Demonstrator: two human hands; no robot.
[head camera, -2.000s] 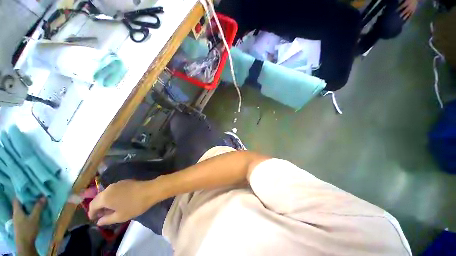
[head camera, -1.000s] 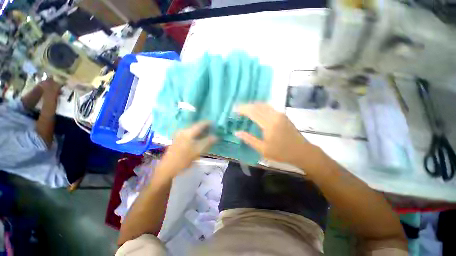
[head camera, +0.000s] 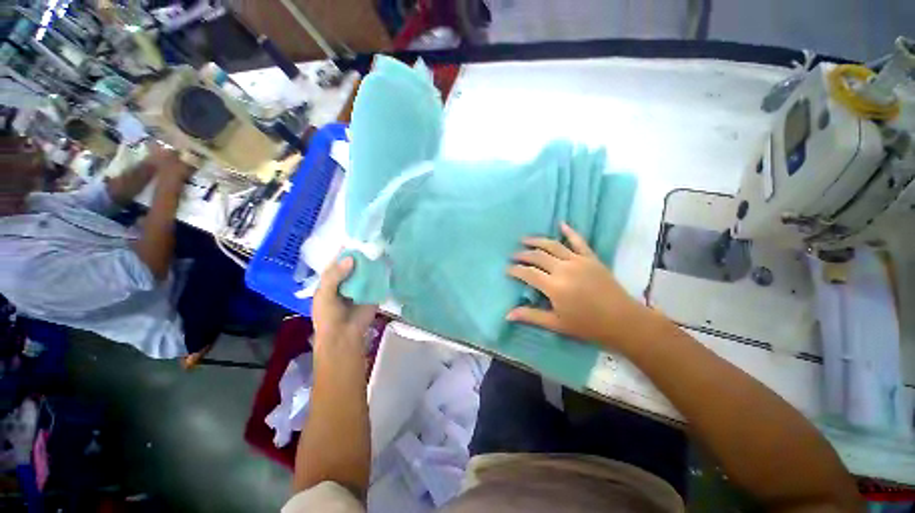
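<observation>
Sea-green fabric pieces (head camera: 472, 220) lie in overlapping layers on the white sewing table, left of the sewing machine. One part stands up and fans out at the back left, over the blue basket's edge. A narrow white strip (head camera: 369, 246) shows at the fabric's left side. My left hand (head camera: 343, 293) grips the fabric's left corner, at the table's front edge. My right hand (head camera: 564, 286) lies flat on top of the layers with its fingers spread, holding nothing.
A blue basket (head camera: 291, 228) with white sheets stands left. Below are a white bin (head camera: 401, 366) of white pieces and a dark red crate (head camera: 271, 406). The sewing machine (head camera: 828, 165) is at right, with a long whitish piece (head camera: 858, 331) beside it. Another person (head camera: 95, 245) sits at far left.
The view has swung slightly. The bunched fabric is now spread flatter, with one part raised at the back left. My left hand has moved left to the corner and closed on it.
</observation>
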